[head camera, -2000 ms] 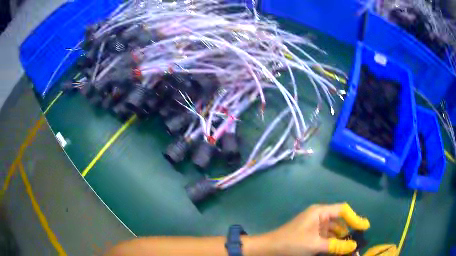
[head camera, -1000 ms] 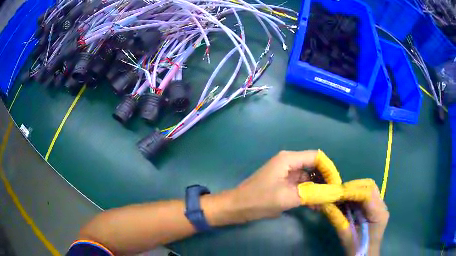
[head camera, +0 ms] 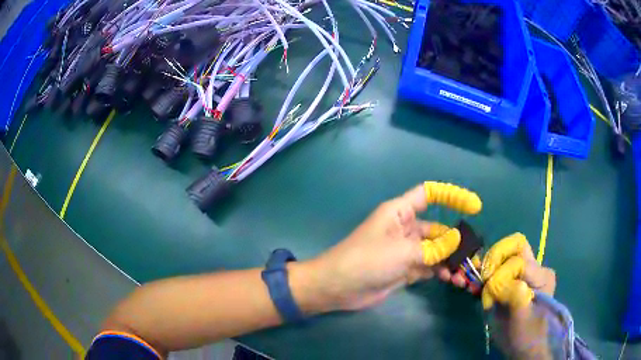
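My left hand (head camera: pixel 393 246), with yellow finger cots and a dark watch on the wrist, holds a small black connector housing (head camera: pixel 465 242) between thumb and a finger; its index finger is lifted off. My right hand (head camera: pixel 516 278), also in yellow cots, pinches thin core wires (head camera: pixel 472 268) just below and right of the housing. The wires reach the housing's lower end; whether each is seated cannot be told. A grey-lilac cable (head camera: pixel 559 316) runs from my right hand down to the bottom edge.
Harnesses with black round connectors (head camera: pixel 207 135) lie piled at upper left, one connector (head camera: pixel 209 188) nearest. A larger blue bin (head camera: pixel 457 102) of black parts and a narrower blue bin (head camera: pixel 566 144) stand at upper right. More cables (head camera: pixel 597 98) lie at far right.
My left index finger has lifted, so the black housing now shows. My right hand has drawn slightly down and away from my left, showing the core wires. The view has shifted slightly downward.
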